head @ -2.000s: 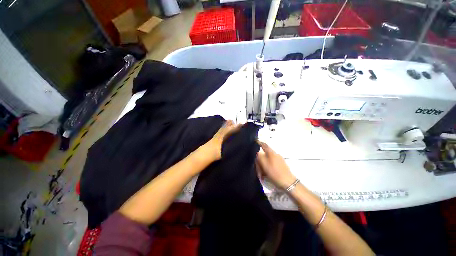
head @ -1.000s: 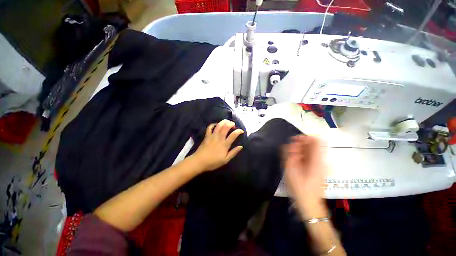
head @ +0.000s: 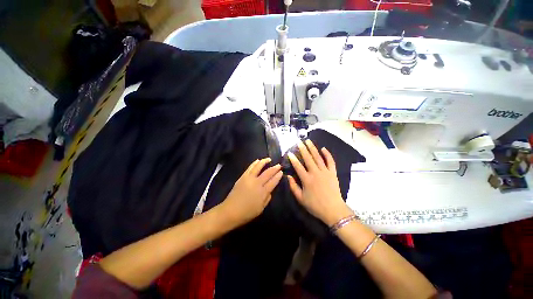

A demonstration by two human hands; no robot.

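Note:
A black garment body [head: 146,140] drapes over the left of the white table and down its front edge. A black cut panel [head: 336,153] lies spread just right of and below the needle area. My left hand [head: 252,190] rests on the black fabric with its fingertips near the seam. My right hand [head: 315,181] lies on the panel, fingers spread, fingertips just below the presser foot area [head: 286,125]. The hands are close together but apart. Whether the fingertips pinch any fabric cannot be seen. The sewing machine [head: 467,111] is white, marked "brother".
A measuring tape [head: 409,216] runs along the table's front edge. A small red and blue item [head: 374,129] lies under the machine arm. A pale blue trough rim [head: 222,32] stands behind. Red crates [head: 234,8] are behind the table, and red plastic [head: 190,274] shows below its front edge.
The fabric has come away from the needle area since the earliest frame. In the last second my right hand has moved left and settled on the panel; my left hand has shifted slightly down.

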